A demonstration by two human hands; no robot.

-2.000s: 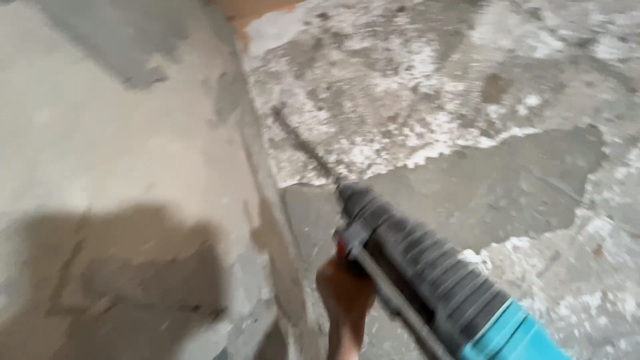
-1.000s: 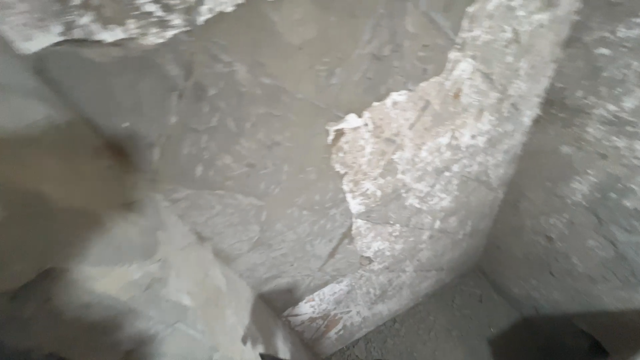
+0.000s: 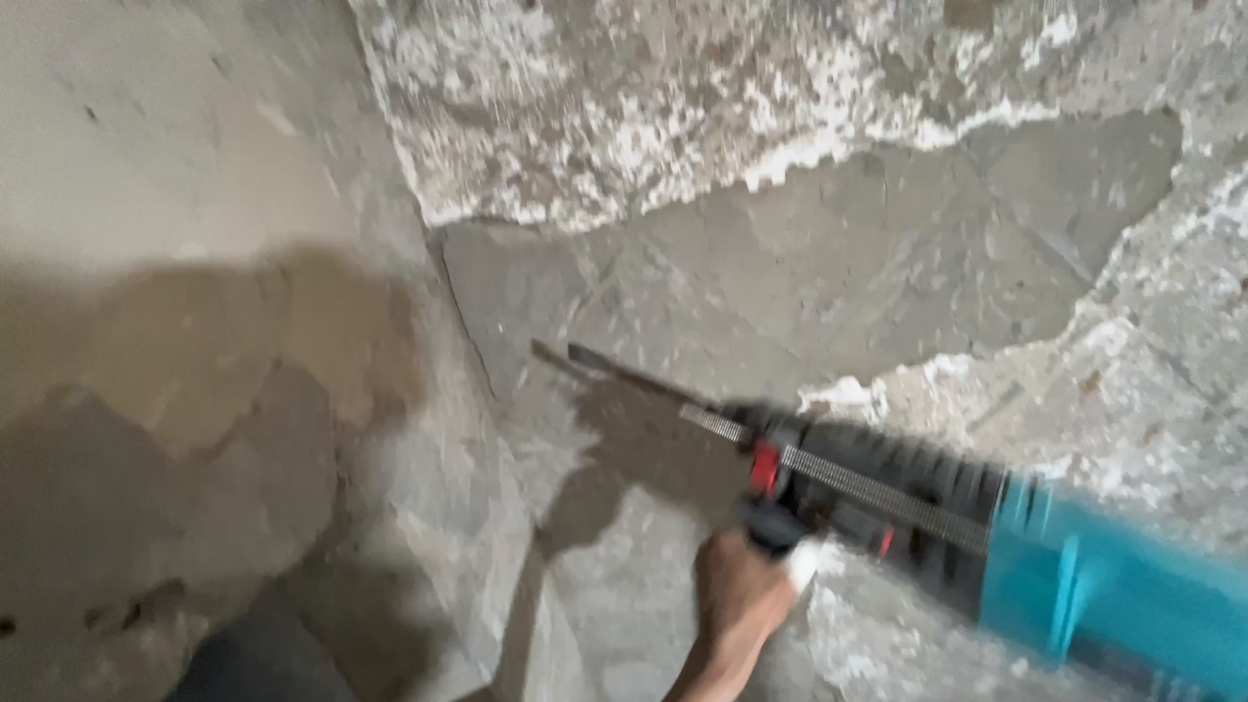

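Note:
My left hand (image 3: pixel 746 585) is closed around the side handle of a teal and black rotary hammer (image 3: pixel 1102 575), below its front end. The tool reaches in from the right edge, with its chisel bit (image 3: pixel 634 375) pointing up and left. A ribbed metal depth rod (image 3: pixel 868 492) runs along its side. The bit's tip is over a smooth grey patch (image 3: pixel 877 253) of the plastered surface; whether it touches cannot be told. My right hand is out of view, beyond the frame's edge.
A rough wall surface with flaking white plaster (image 3: pixel 604 107) surrounds the grey patch. At the left, a smoother beige and grey wall (image 3: pixel 146 166) meets it along a corner edge. Shadows fall on both. A dark shape (image 3: pixel 263 653) shows at the bottom left.
The rotary hammer and my left hand, out of view one second ago, are in view again. The view has swung greatly between frames. My left hand is at the tool in the earliest frame too.

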